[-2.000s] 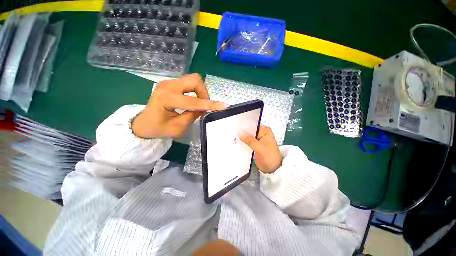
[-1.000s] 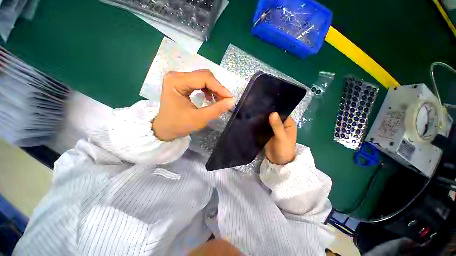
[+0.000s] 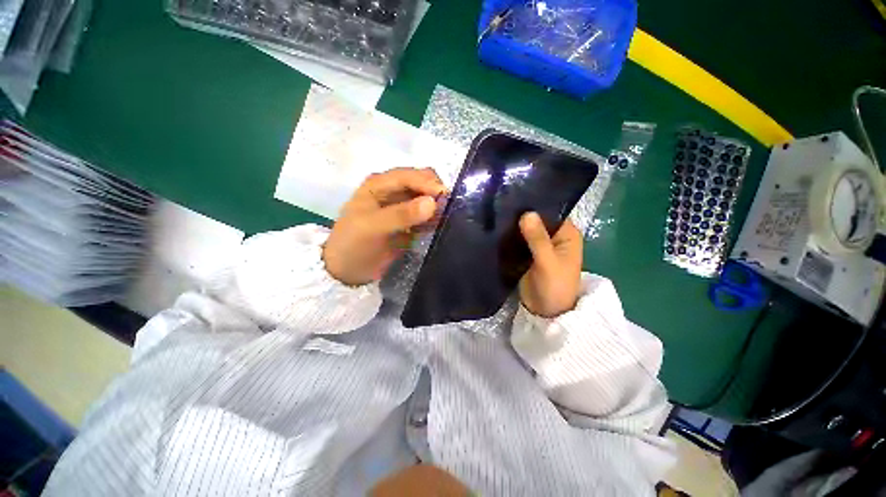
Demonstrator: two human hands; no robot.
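Note:
The tablet (image 3: 495, 243) is tilted over the bubble wrap, its glossy black front up and dark, with bright reflections near its upper left. My right hand (image 3: 552, 264) holds it by the right edge, thumb on the front and fingers mostly hidden behind. My left hand (image 3: 393, 218) is at the tablet's upper left edge, thumb and forefinger pinched together. Whether they grip the edge or something small cannot be seen. The bubble wrap (image 3: 457, 112) shows around the tablet.
A white sheet (image 3: 330, 155) lies left of the bubble wrap. A blister tray (image 3: 321, 34) and a blue parts bin (image 3: 559, 44) stand behind. A small clear bag (image 3: 627, 160), lens sheet (image 3: 707, 199), blue-handled scissors (image 3: 738, 288) and white control box (image 3: 792, 209) are at right.
The tablet has turned from upright with a lit white screen to tilted with a dark screen. My left hand has moved from its top edge, away, then back against the left edge.

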